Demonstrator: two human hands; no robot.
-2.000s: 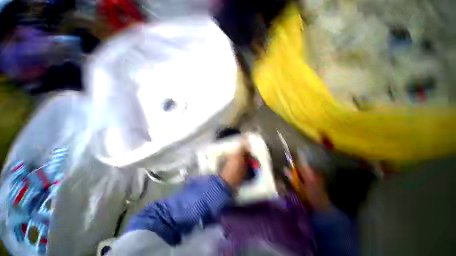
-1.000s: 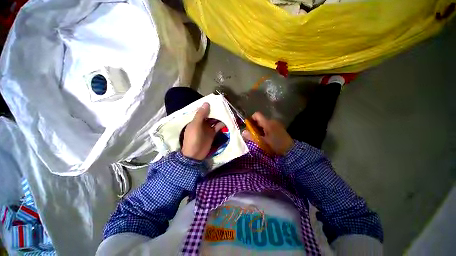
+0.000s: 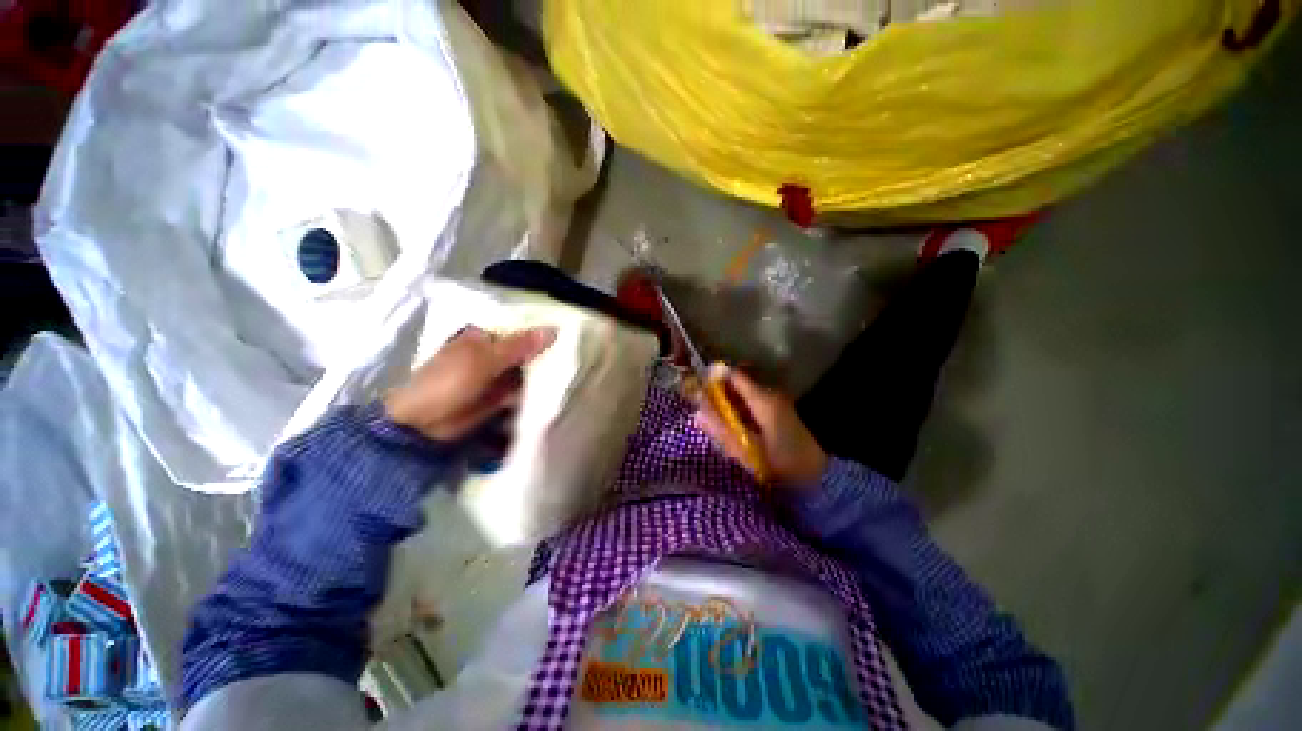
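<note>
A white fabric piece (image 3: 571, 414) is held over my lap, slightly blurred, with a plain face up. My left hand (image 3: 464, 383) grips its left side, thumb on top and fingers hidden underneath. My right hand (image 3: 764, 429) holds scissors by their orange handles (image 3: 731, 421) to the right of the piece. The long thin blades point up and left, beside the piece's right edge and apart from it. Whether the blades are parted is unclear.
A white bulk bag (image 3: 129, 257) stands at the left with one white piece (image 3: 369, 246) inside. A yellow sack (image 3: 685, 107) with pale pieces is at the top. Striped pieces (image 3: 86, 657) lie at lower left. My knees and a red-and-white shoe (image 3: 985, 239) show over the floor.
My left hand has moved left and turned the fabric piece, so its round opening no longer shows. The scissors stay in my right hand, slightly lower, and the blades are now clear of the piece.
</note>
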